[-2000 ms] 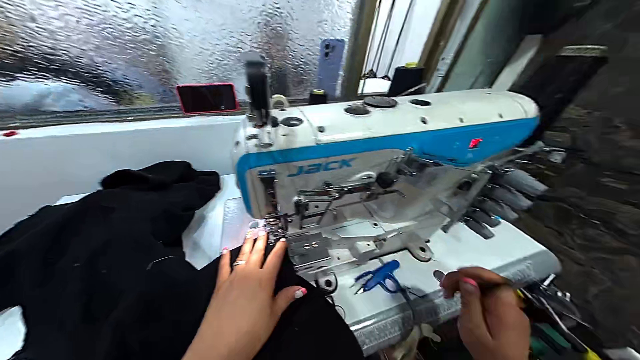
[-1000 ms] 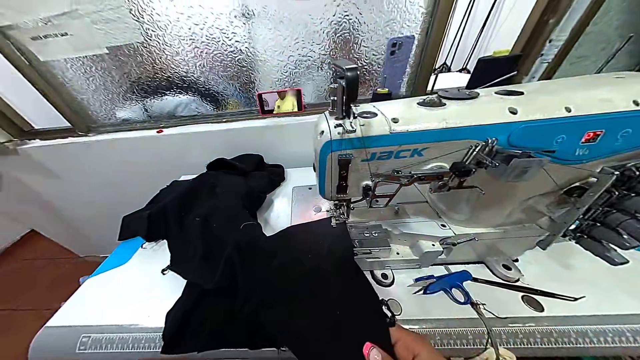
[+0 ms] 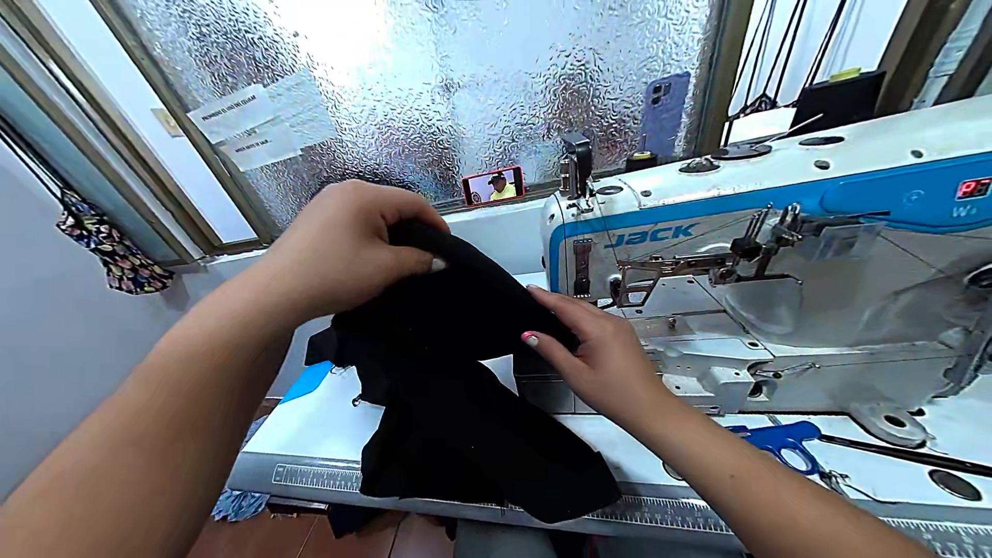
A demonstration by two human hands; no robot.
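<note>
Black fabric [image 3: 465, 434] is lifted in front of the Jack sewing machine [image 3: 666, 232], its lower part draped over the white table and front edge. My left hand [image 3: 356, 240] grips the upper left of the raised fold, thumb on the near side. Lower and to the right, my right hand [image 3: 597, 349] pinches the fold's other end between thumb and fingers, close to the machine's needle area. Fabric hides some of my left fingertips.
Blue-handled thread snips [image 3: 783, 443] and dark tweezers [image 3: 907, 455] lie at the right beside my right forearm. A measuring tape strip [image 3: 666, 513] runs along the table's front edge. A phone [image 3: 494, 186] leans at the window, with a purple phone [image 3: 664, 116] farther right.
The black fabric, lying on the table one second ago, is now raised between both hands. My left hand has come into view, and my right hand has moved up from the table's front edge.
</note>
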